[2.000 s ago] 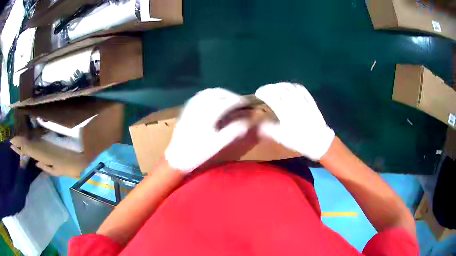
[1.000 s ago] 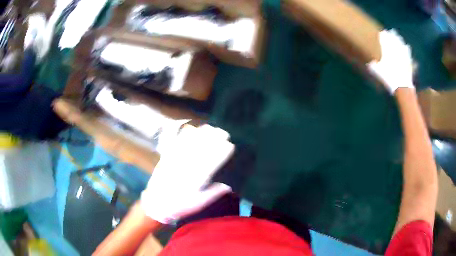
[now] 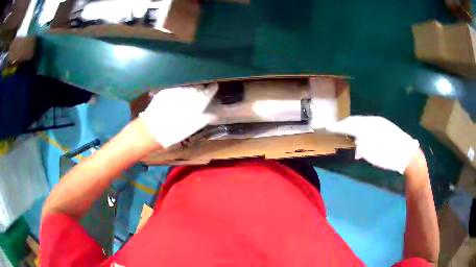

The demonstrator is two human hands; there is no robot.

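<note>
An open long brown carton (image 3: 245, 148) lies in front of me at the near edge of the table, its notched lid flap towards my body. Inside is a white wrapped product (image 3: 271, 101) with a dark fitting (image 3: 231, 93) near its left part and black pieces along its near side. My left hand (image 3: 180, 112), in a white glove, reaches into the left part of the carton; its fingertips are hidden. My right hand (image 3: 377, 142), also gloved, holds the carton's near right corner.
Another open, filled carton (image 3: 182, 20) lies at the far left of the green table (image 3: 313, 41). Closed cartons lie on the right, one (image 3: 443, 43) farther back and one (image 3: 450, 125) nearer. A dark frame stands on the blue floor at lower left.
The closed carton before me has gone from there. An open, filled carton now lies in its place. Both hands have come to this carton, the right one from a carton at the far right.
</note>
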